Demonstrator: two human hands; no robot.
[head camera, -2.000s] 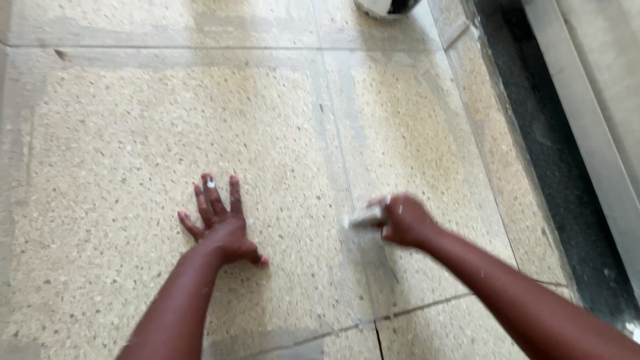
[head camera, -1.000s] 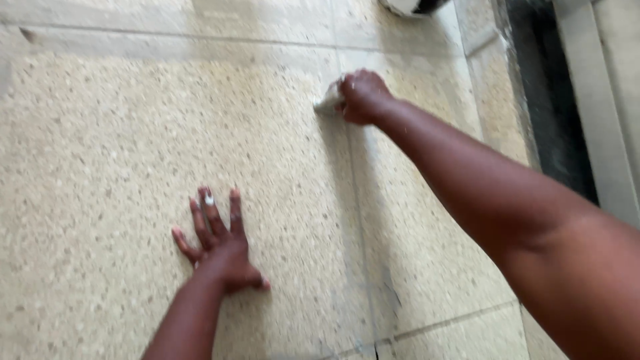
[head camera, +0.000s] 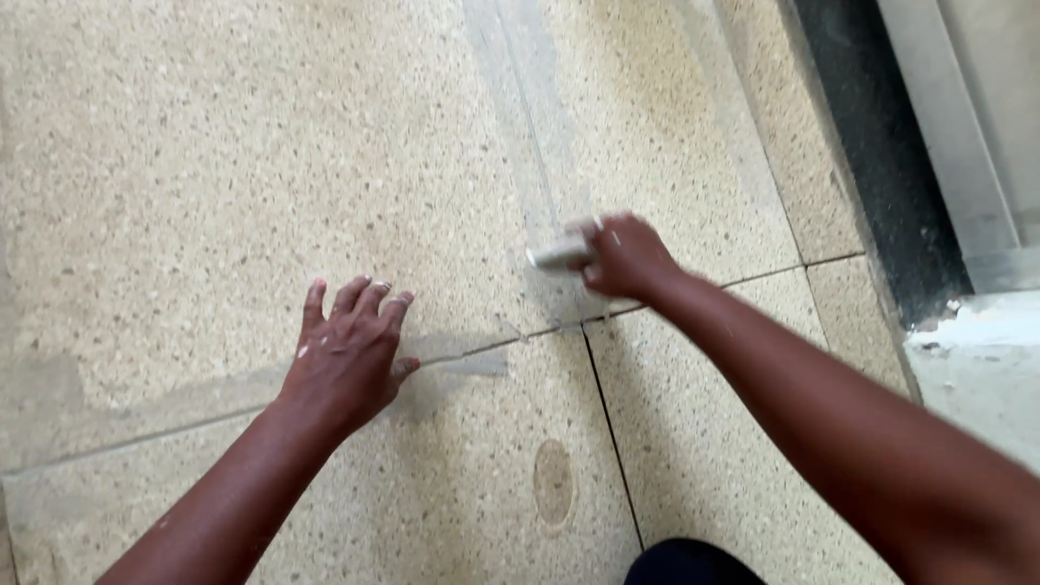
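Observation:
My left hand (head camera: 349, 349) rests palm down on the speckled terrazzo floor tile (head camera: 244, 203), fingers spread, with white smears on its skin. Its thumb lies by the tile joint (head camera: 479, 351). To its right, my right hand (head camera: 621, 256) is closed on a pale, flat hand tool (head camera: 561, 252), blurred; its exact kind cannot be told. The tool is at a grey filler-smeared joint (head camera: 540, 162) that runs up between two tiles, close to where the joints meet.
Dark open joints (head camera: 609, 431) part the lower tiles. A black strip (head camera: 886, 146) and a grey metal ledge (head camera: 951, 106) run along the right side. White material (head camera: 975, 321) lies at the lower right. A dark rounded shape, perhaps a knee (head camera: 691, 565), shows at the bottom.
My right hand, at the upper part of the joint a second ago, is back near its lower end with the tool. My left hand stays flat on the floor. The view has shifted.

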